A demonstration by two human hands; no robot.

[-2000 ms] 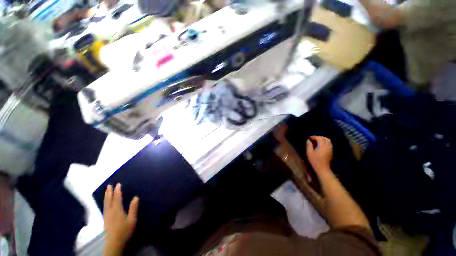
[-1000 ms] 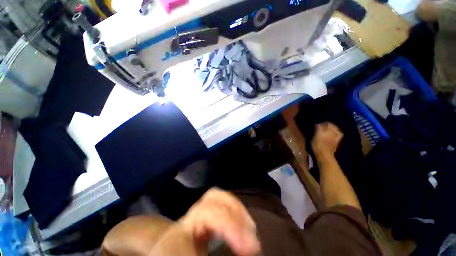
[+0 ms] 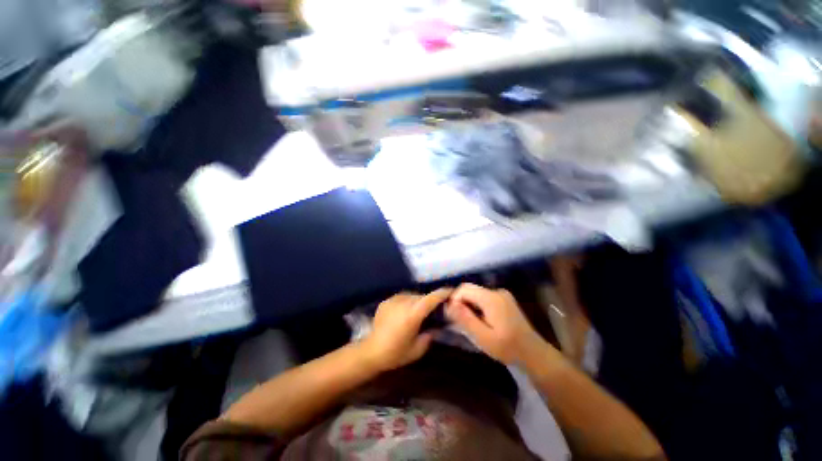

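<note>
A dark panel [image 3: 320, 252] lies flat on the white table in front of me, its far edge under the bright lamp at the left end of the sewing machine [image 3: 388, 76]. My left hand [image 3: 403, 329] and my right hand [image 3: 487, 322] meet in front of my body, just off the table's front edge. Their fingers are bent and close together over some small thing with dark and pale parts, blurred and mostly hidden, so I cannot name it. Neither hand touches the dark panel on the table.
More dark panels [image 3: 140, 234] lie left of the machine. A grey strip heap [image 3: 496, 167] lies under the machine arm. A tan piece [image 3: 748, 149] is at the right end. A blue crate [image 3: 707, 302] stands lower right, with dark fabric around it. Blue crumpled material [image 3: 27, 333] is at left.
My left hand has left the panel and come in front of my body. My right hand has moved left to meet it. The view has shifted and blurred.
</note>
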